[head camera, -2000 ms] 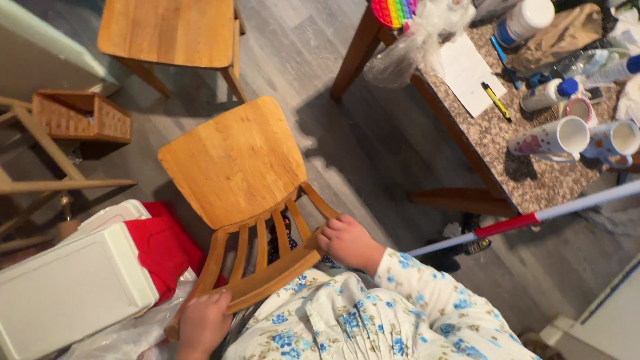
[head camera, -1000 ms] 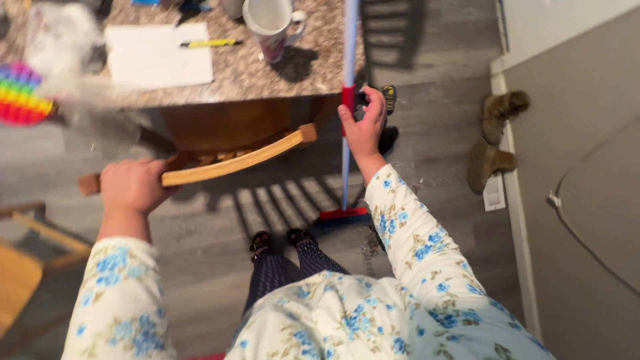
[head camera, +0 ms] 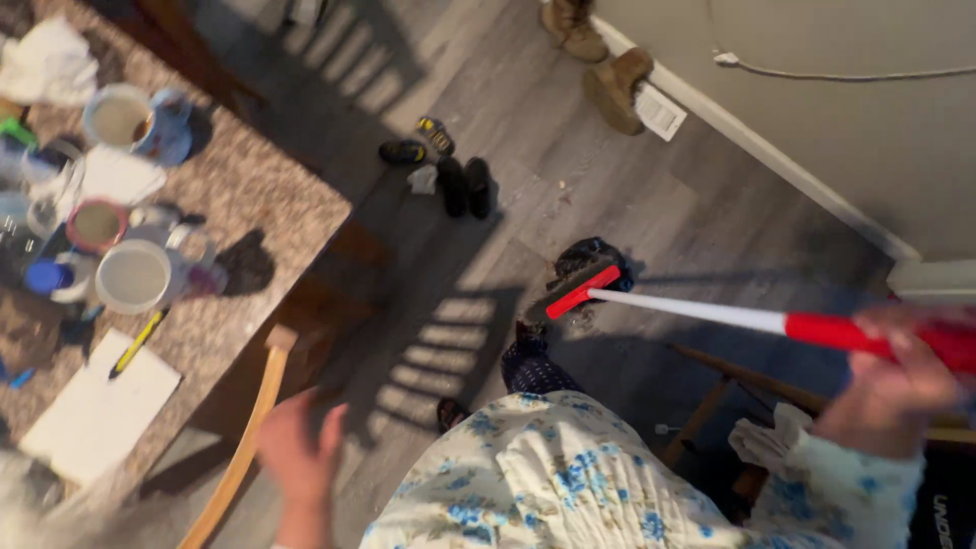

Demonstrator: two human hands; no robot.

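My right hand (head camera: 903, 366) grips the red part of the handle of a push broom (head camera: 686, 309) at the right. The broom's red head rests on the wood-look floor by my feet, against a dark object or pile of debris (head camera: 591, 255) that I cannot make out. My left hand (head camera: 301, 450), blurred, is raised with its fingers apart beside the curved top rail of a wooden chair (head camera: 248, 442). It holds nothing. The chair stands against the edge of the speckled table (head camera: 252, 175).
Mugs (head camera: 133, 276), a paper with a yellow pen (head camera: 137, 343) and bottles crowd the table. Small shoes (head camera: 465, 187) lie on the floor beyond it. Boots (head camera: 618, 88) stand along the wall's baseboard (head camera: 762, 145). A wooden-legged piece (head camera: 701, 419) and cloth (head camera: 774, 438) are at lower right.
My left hand has let go of the chair's top rail. My right hand, beside the upright broom handle a second ago, now grips it. The view has turned strongly.
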